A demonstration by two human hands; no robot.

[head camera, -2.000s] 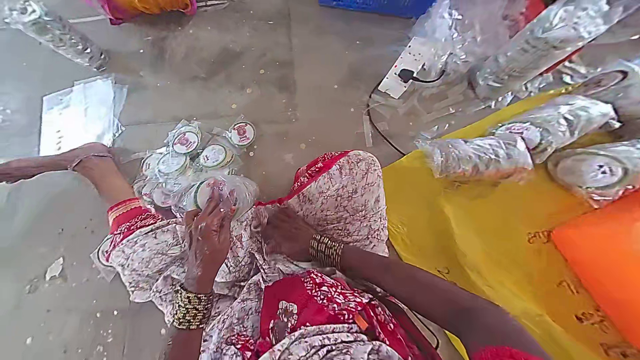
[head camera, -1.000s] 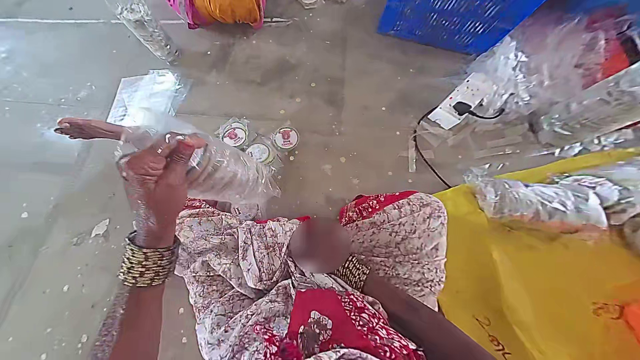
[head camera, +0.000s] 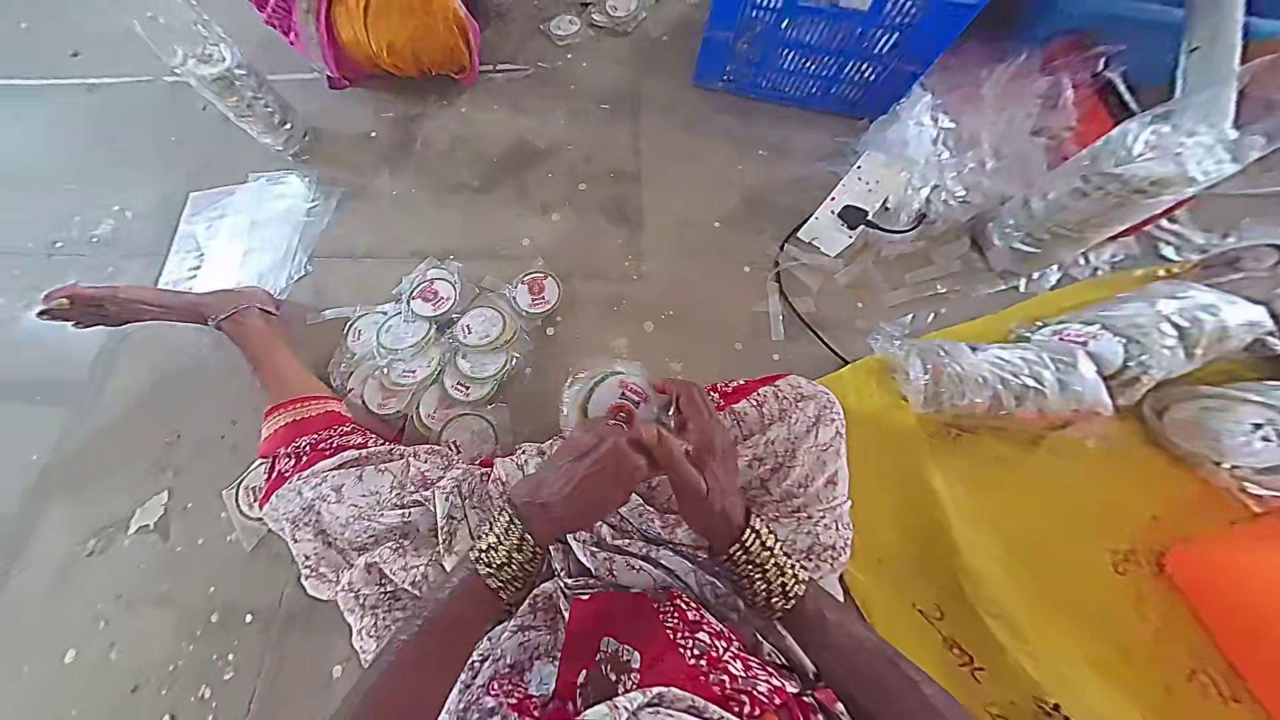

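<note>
Both hands meet over my lap at a round white disc in clear plastic [head camera: 612, 392], which bears red print and a green rim. My left hand [head camera: 585, 478] covers its lower edge, its fingers closed against it. My right hand [head camera: 700, 462] pinches at its right side. How many discs are in the grip cannot be told. Left of the hands, a loose pile of similar plastic-wrapped discs [head camera: 440, 350] lies on the floor by my shin, and another disc [head camera: 250, 492] shows partly under my leg.
Flat clear plastic bags [head camera: 240, 235] lie beyond my foot. A blue plastic crate [head camera: 830, 50] stands ahead. A power strip [head camera: 855, 205] with a black cable is at right. Wrapped rolls of discs [head camera: 1000, 380] rest on a yellow sheet [head camera: 960, 480]. An orange-and-pink bundle [head camera: 400, 38] lies ahead left.
My left hand was out to the left with a plastic-wrapped bundle a second ago; it is now over my lap beside my right hand, at a disc. More discs show in the floor pile.
</note>
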